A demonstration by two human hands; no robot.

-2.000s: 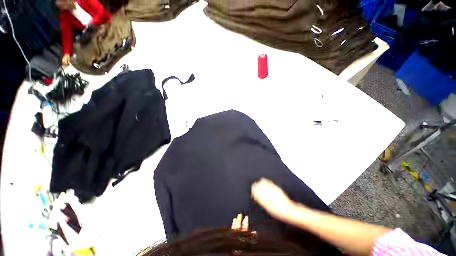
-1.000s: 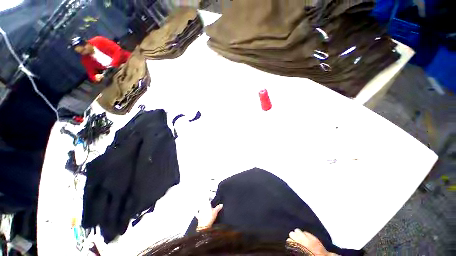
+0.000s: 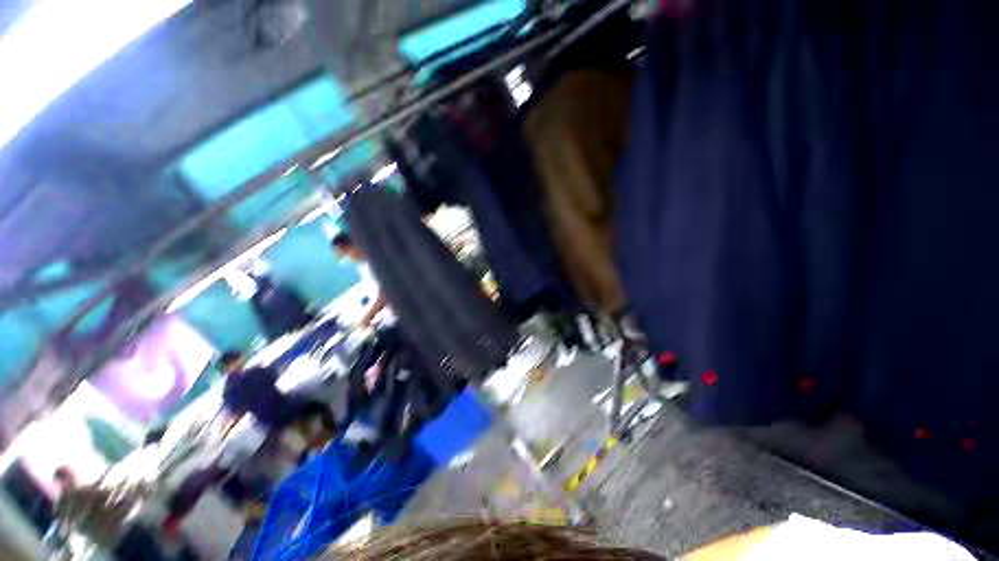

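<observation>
The view is tilted and blurred. A dense row of dark navy hanging garments (image 3: 767, 219) fills the right side and is the nearest thing in front of me. A brown garment (image 3: 575, 175) and more dark garments (image 3: 438, 263) hang to the left of it. A bit of bare arm and a pale sleeve (image 3: 865, 542) are cut off by the bottom right edge. Neither of my hands is in view, so what they hold is hidden.
A blue crate (image 3: 301, 499) and a blue panel (image 3: 455, 427) stand at the lower middle. Grey floor (image 3: 657, 493) with yellow-black tape lies below the garments. Several people are blurred at the left. A metal rail (image 3: 416, 104) crosses above.
The view has swung away from the white table to the hanging rails. The table, black garments, red cone and both hands have left the picture.
</observation>
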